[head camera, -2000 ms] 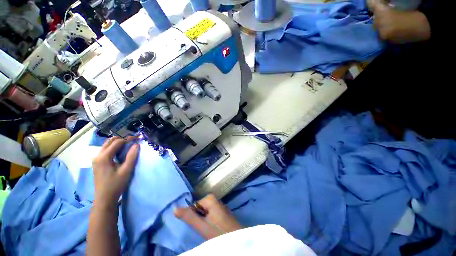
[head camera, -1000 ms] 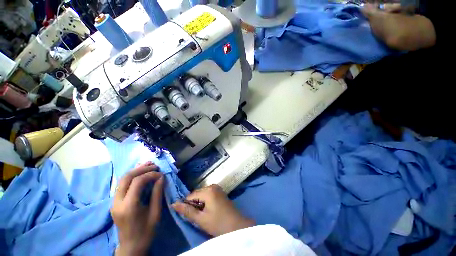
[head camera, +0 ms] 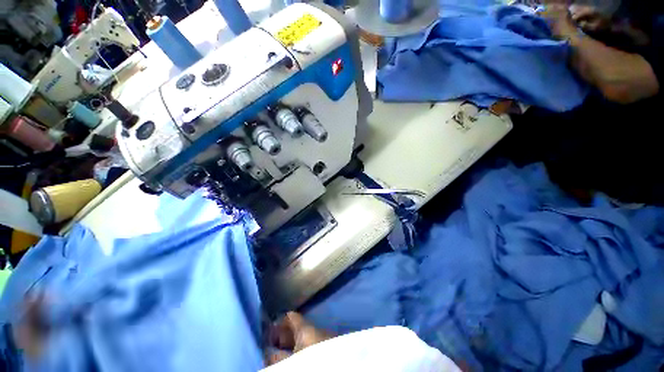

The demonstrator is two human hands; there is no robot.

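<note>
A light-blue garment piece (head camera: 175,269) spreads from the needle area (head camera: 226,200) of the white and blue overlock machine (head camera: 240,94) down to the lower left. My left hand (head camera: 30,327) is blurred at the far left, partly behind or among the cloth; its fingers are not clear. My right hand (head camera: 293,334) is low in the middle, at the garment's right edge, partly hidden by a white sleeve. Its fingers are bent at the cloth edge, and no snips show.
A large blue garment heap (head camera: 539,261) lies at right. Thread tails (head camera: 400,211) hang at the table edge. A tan cone (head camera: 69,200) lies at left. At upper right another person's arm (head camera: 611,69) reaches over blue cloth (head camera: 480,62). Blue thread cones (head camera: 173,42) stand behind the machine.
My left hand has moved from near the needle to the far left, and the cloth is now spread out. My right hand has moved down towards the lower edge, and the snips are no longer visible.
</note>
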